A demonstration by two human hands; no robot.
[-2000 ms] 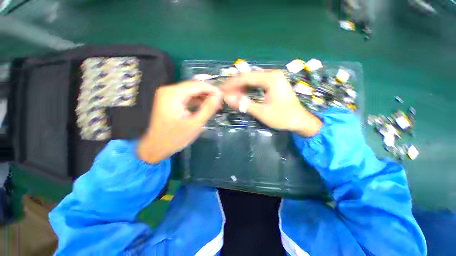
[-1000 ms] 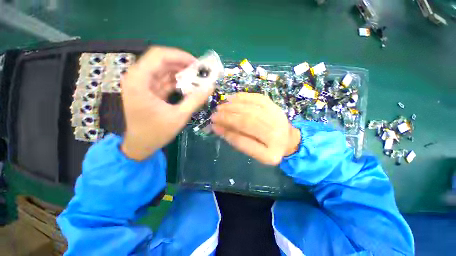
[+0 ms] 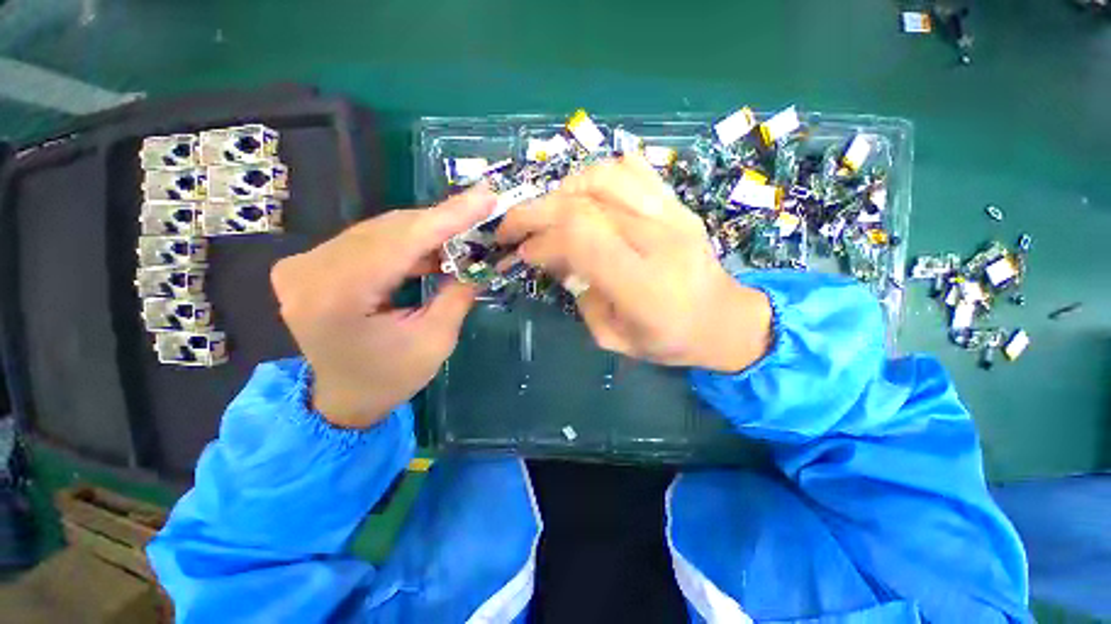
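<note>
My left hand [image 3: 372, 305] holds a pale plastic housing [image 3: 473, 248] over the clear tray's left part, with its open side showing some dark and green parts. My right hand [image 3: 646, 262] is against the housing, fingertips bent at its right side; whether it pinches a small part is hidden. A pale band is on a right-hand finger. The clear blister tray [image 3: 585, 449] lies under both hands. Circuit boards with white cells [image 3: 755, 190] are heaped along its back half. The black foam tray [image 3: 280, 317] at the left holds pale housings [image 3: 247, 180] in two columns.
A loose pile of boards and small parts [image 3: 971, 299] lies on the green mat right of the clear tray, with a slim dark piece [image 3: 1065, 310] beside it. Another small part with a white cell [image 3: 915, 22] lies at the far right back. Cardboard [image 3: 116, 549] shows at lower left.
The left hand has brought the housing from above the foam tray's edge down and turned it on its side. The right hand has come up to it. The foam tray's right column has fewer housings than at first.
</note>
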